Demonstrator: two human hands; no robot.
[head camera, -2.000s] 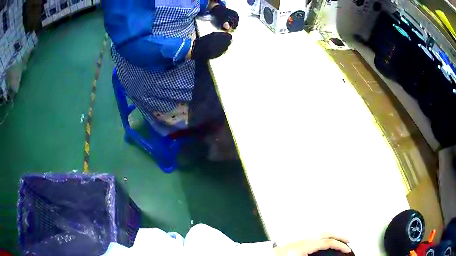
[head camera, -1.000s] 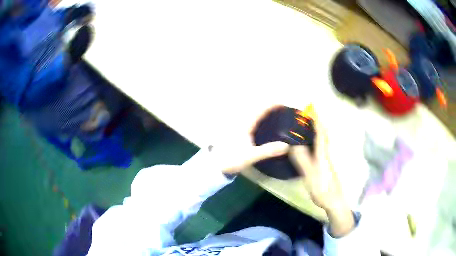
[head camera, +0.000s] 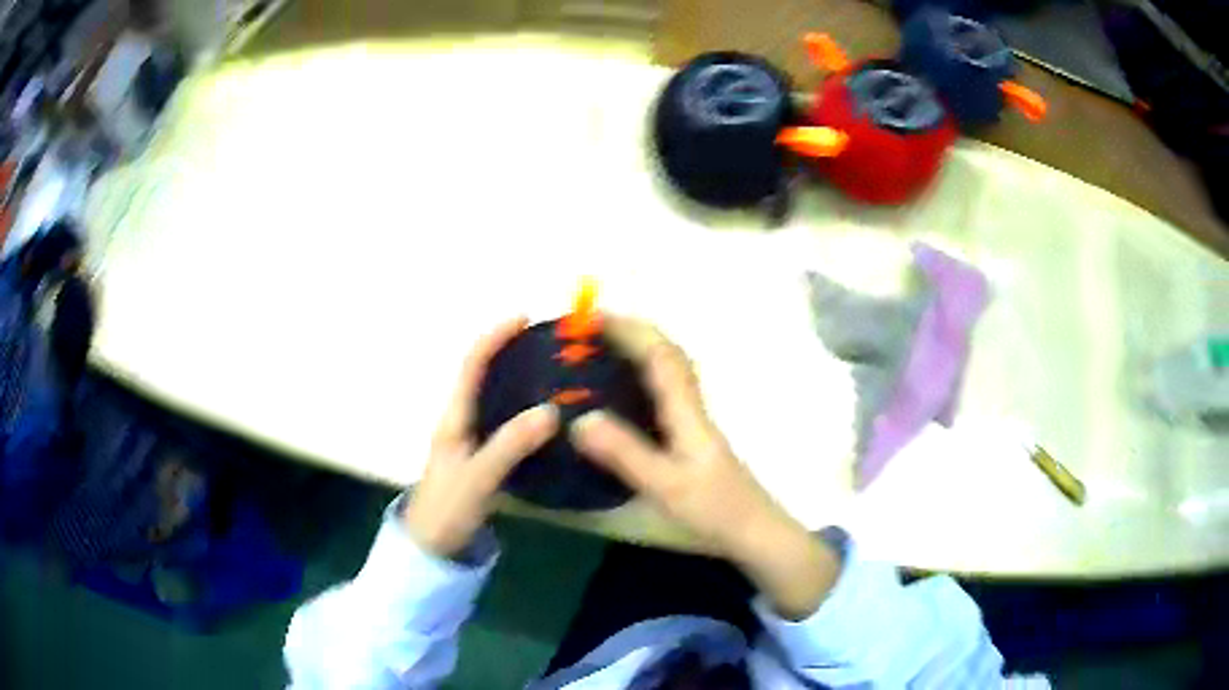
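A black speaker (head camera: 573, 465) is held between both my hands at the front edge of the bench. Its button strip with orange marks faces up, and an orange strap sticks out at its far edge. My left hand (head camera: 472, 452) grips its left side, with the thumb on top. My right hand (head camera: 674, 452) grips its right side, with the thumb near the lower orange mark. The picture is somewhat blurred, and the fingertips under the speaker are hidden.
Another black speaker (head camera: 725, 148), a red speaker (head camera: 883, 155) and a navy speaker (head camera: 950, 61) stand at the back. A grey and light purple cloth (head camera: 930, 351), an awl (head camera: 1058, 475) and a clear bottle (head camera: 1197, 382) lie right. A person's blue clothing (head camera: 41, 431) shows left.
The view has swung towards the right part of the bench. Both hands now hold the black speaker from its two sides, thumbs on top; earlier the left hand reached across alone.
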